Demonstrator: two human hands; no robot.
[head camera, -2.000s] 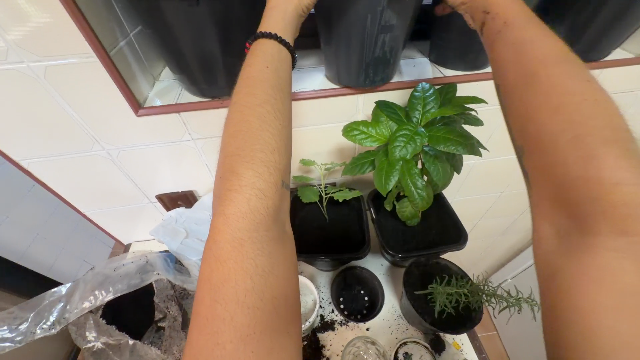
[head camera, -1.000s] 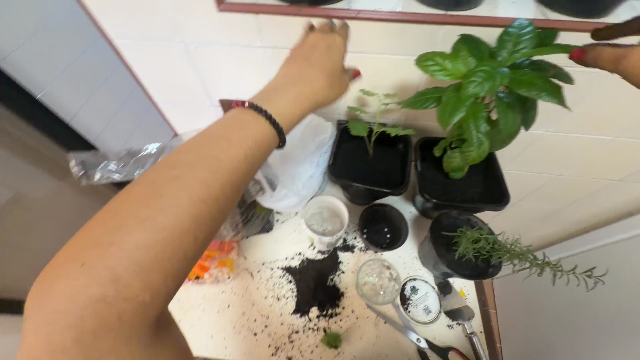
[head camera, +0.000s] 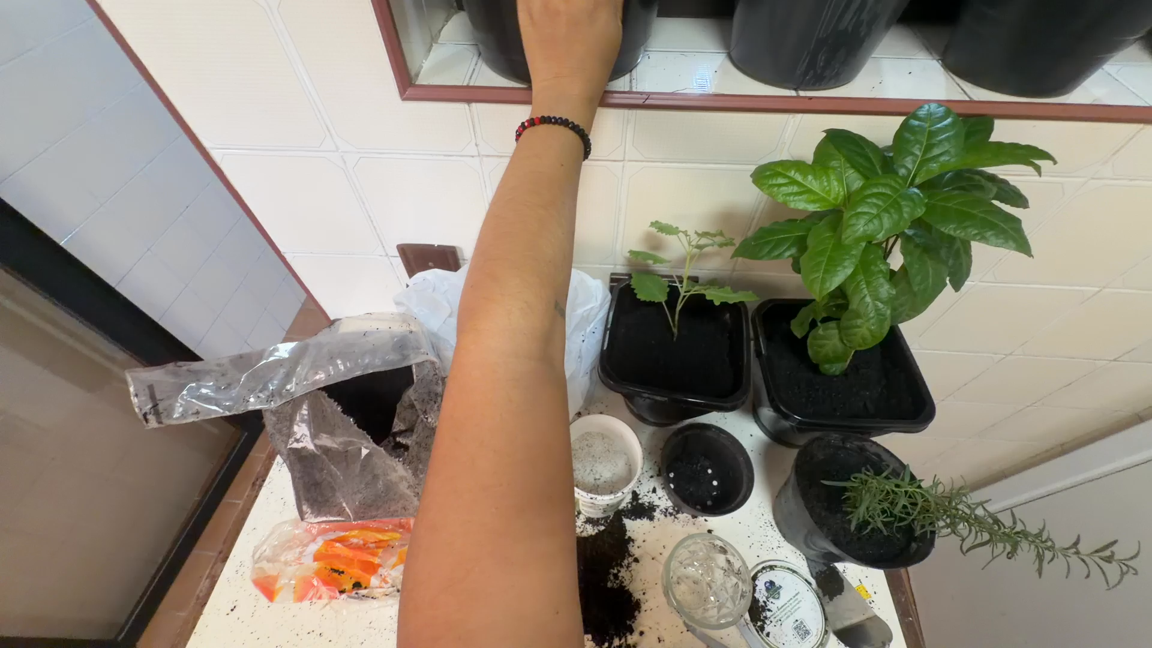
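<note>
My left hand (head camera: 571, 36) reaches up to a black plastic pot (head camera: 501, 40) at the left end of the tiled wall niche; its fingers are cut off by the top edge, so the grip is hidden. My right hand is out of view. Below stand a square black pot with a small seedling (head camera: 675, 360), a square black pot with a large leafy plant (head camera: 841, 396) and a round pot with a rosemary sprig (head camera: 810, 504). A small empty black pot (head camera: 706, 470) sits beside a white cup (head camera: 605, 463).
Other black pots (head camera: 810, 45) stand in the niche behind its red-brown edge (head camera: 765, 101). On the white table are an open soil bag (head camera: 342, 459), an orange-printed plastic bag (head camera: 337, 558), spilled soil (head camera: 607, 576), a glass (head camera: 706, 580), a round lid (head camera: 787, 607) and a trowel (head camera: 850, 612).
My left hand has moved from in front of the wall tiles up to the niche's left pot. My right hand, beside the large plant a second ago, has left the view.
</note>
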